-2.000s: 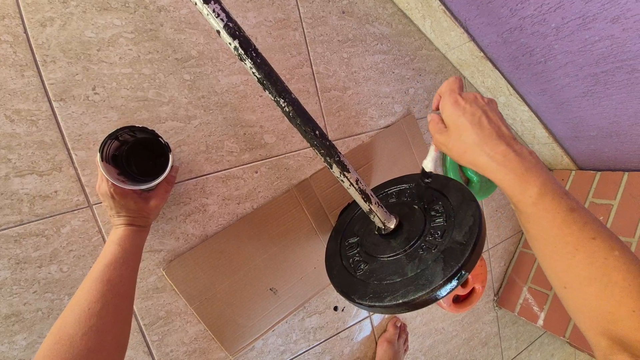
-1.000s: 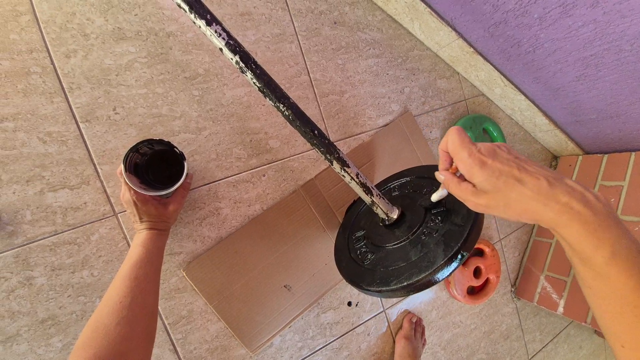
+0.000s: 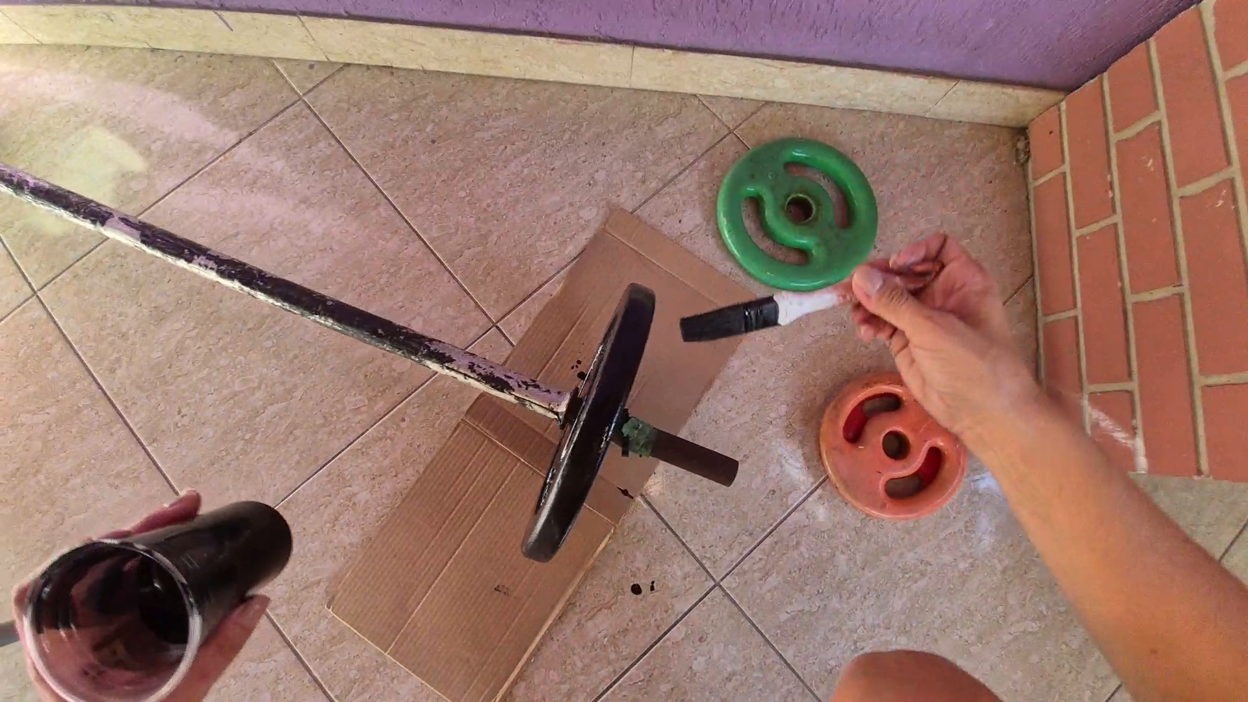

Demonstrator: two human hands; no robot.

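My left hand [image 3: 219, 648] grips a cup of black paint [image 3: 229, 551] at the lower left, its mouth tilted toward the camera. In my right hand [image 3: 941, 336] is a paintbrush [image 3: 760, 314] with black bristles and a white ferrule, held in the air to the right of the weight plate. The black weight plate [image 3: 593, 419] is seen nearly edge-on, glossy, on a metal bar [image 3: 292, 292] with chipped black and pale paint. The bar's short dark end [image 3: 692, 458] sticks out past the plate, with a greenish patch beside it. The brush does not touch the plate.
Flattened cardboard [image 3: 429, 575] lies beneath the plate on the tiled floor. A green weight plate [image 3: 848, 180] and an orange one [image 3: 838, 439] lie to the right. Beyond are a purple wall [image 3: 585, 29] and a brick surface [image 3: 1121, 292]. Black drips [image 3: 637, 589] mark the floor.
The brush has moved from the black plate's face to the air beside it. The plate's edge now shows instead of its face. The cup has tipped toward the camera. The view has shifted.
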